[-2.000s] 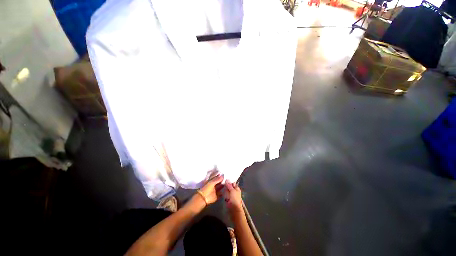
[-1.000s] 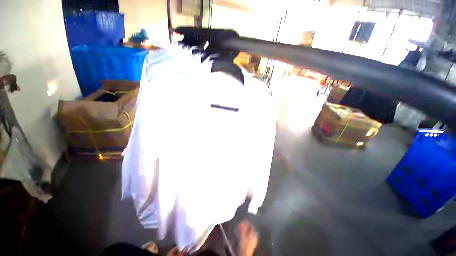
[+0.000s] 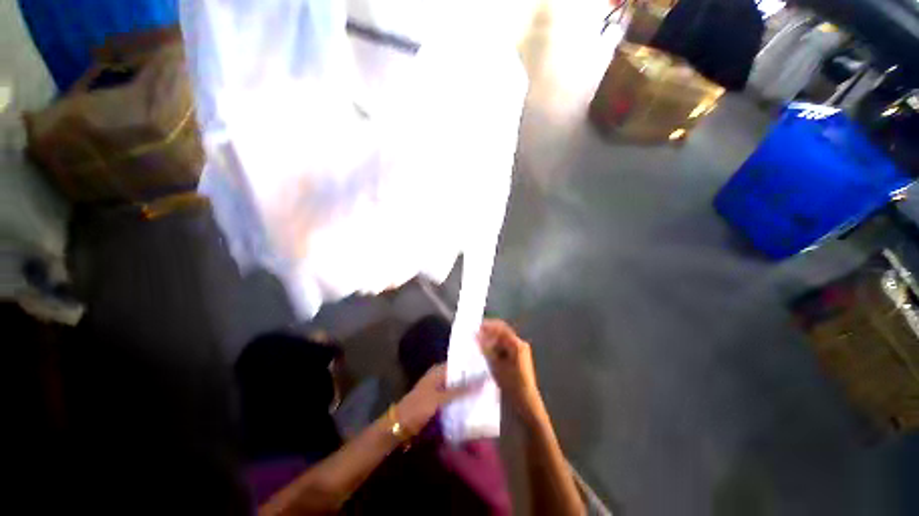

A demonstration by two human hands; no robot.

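A white garment (image 3: 403, 131) hangs in front of me, very bright, with a short dark bar at its top. One long narrow sleeve (image 3: 484, 262) is drawn down towards me on the right side. My left hand (image 3: 421, 399) grips the sleeve near its cuff (image 3: 472, 413) from the left. My right hand (image 3: 504, 353) holds the same sleeve a little higher, at its right edge. The cuff end hangs just below my hands. The image is blurred, so finger detail is unclear.
A strapped brown carton (image 3: 121, 121) stands at the left, below a blue bin (image 3: 86, 30). Another carton (image 3: 655, 96) stands farther off at the right. A bright blue bin (image 3: 806, 181) and a brown carton (image 3: 872, 343) are at the right. A dark bar (image 3: 867, 28) crosses the top right corner.
My view has tilted down from the rail. My right hand, blurred and apart from the cloth a second ago, now holds the sleeve with my left hand. The sleeve is pulled out towards me.
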